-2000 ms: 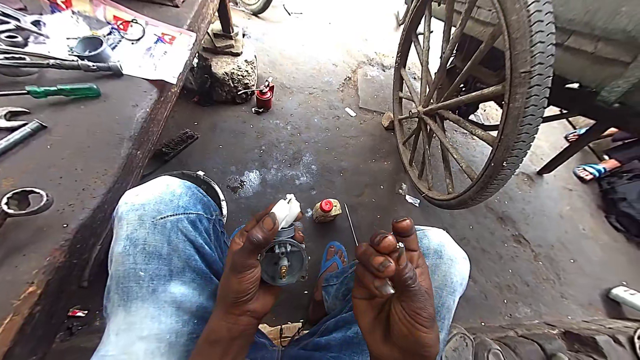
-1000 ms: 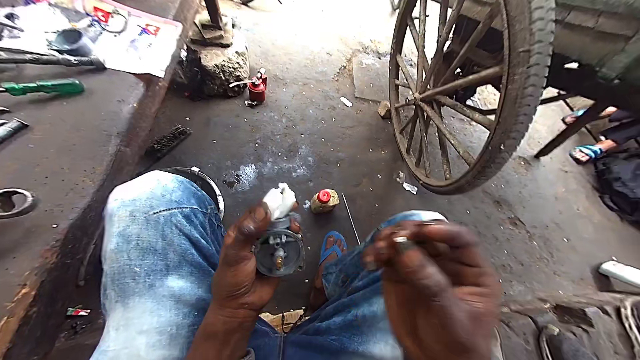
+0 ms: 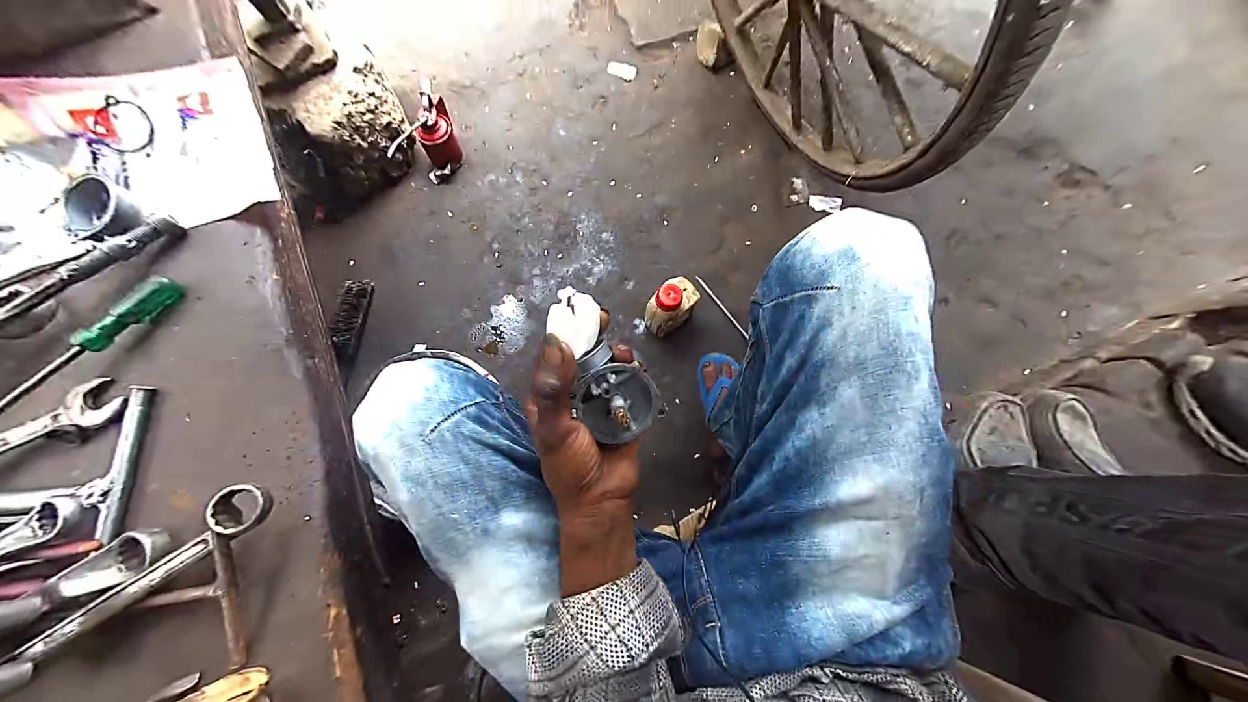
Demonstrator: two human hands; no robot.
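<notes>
My left hand [image 3: 585, 439] is closed around a round grey metal carburetor body [image 3: 616, 402], its open bowl side facing up with a brass jet at the middle. A white piece [image 3: 573, 322], perhaps plastic or cloth, stands out above the fingers at its upper end. The right hand is out of view. Beyond the carburetor, a small bottle with a red cap [image 3: 671, 306] stands on the ground, and a thin rod [image 3: 722, 307] lies beside it.
On the wooden bench [image 3: 263, 429] at left lie a green-handled screwdriver [image 3: 132, 312], an open-end wrench [image 3: 73, 414], a ring spanner [image 3: 237, 509] and other tools. A brush [image 3: 351, 317], a red oil can [image 3: 438, 136] and a spoked cart wheel [image 3: 907, 107] are around me. Someone's dark-trousered leg [image 3: 1102, 536] extends at right.
My right hand, raised with a small thing in its fingers earlier, has gone out of view. The left hand still holds the carburetor. The view has shifted toward the bench.
</notes>
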